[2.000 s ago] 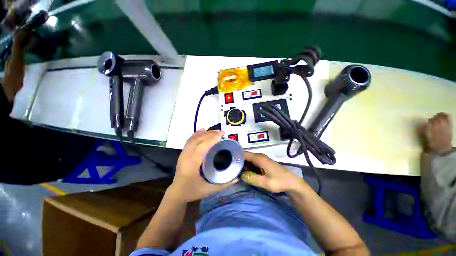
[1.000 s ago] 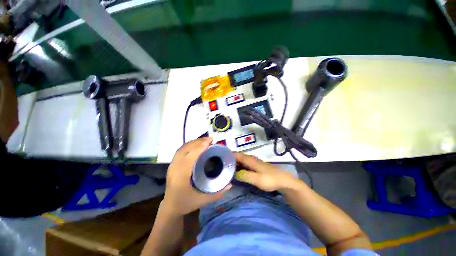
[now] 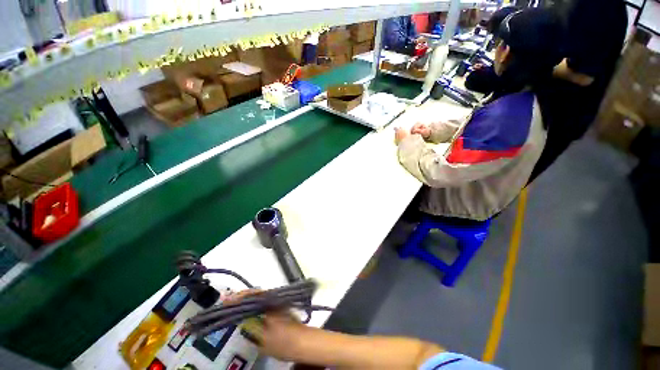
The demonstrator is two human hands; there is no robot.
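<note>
My right hand [image 3: 271, 334] reaches in from the bottom right, blurred, and is closed around the looped black power cord [image 3: 253, 306] above the power test box [image 3: 181, 354]. Fingertips show on the far side of the bundle. Yellow wrap is on a finger. The box is cut off by the bottom edge; its amber patch [image 3: 142, 341] and dark displays show. A black plug [image 3: 202, 289] stands at its far side. A grey hair dryer [image 3: 278, 242] lies on the bench behind the cord. My left hand is out of the picture.
The white bench [image 3: 329, 195] runs away to the upper right beside the green conveyor [image 3: 217, 181]. A seated person [image 3: 485, 152] in a beige jacket works farther along, on a blue stool [image 3: 449, 242]. A red basket [image 3: 56, 212] stands across the conveyor.
The view has swung right along the bench. My right hand has left the hair dryer and taken hold of the cord bundle. My left hand and that dryer have left the picture.
</note>
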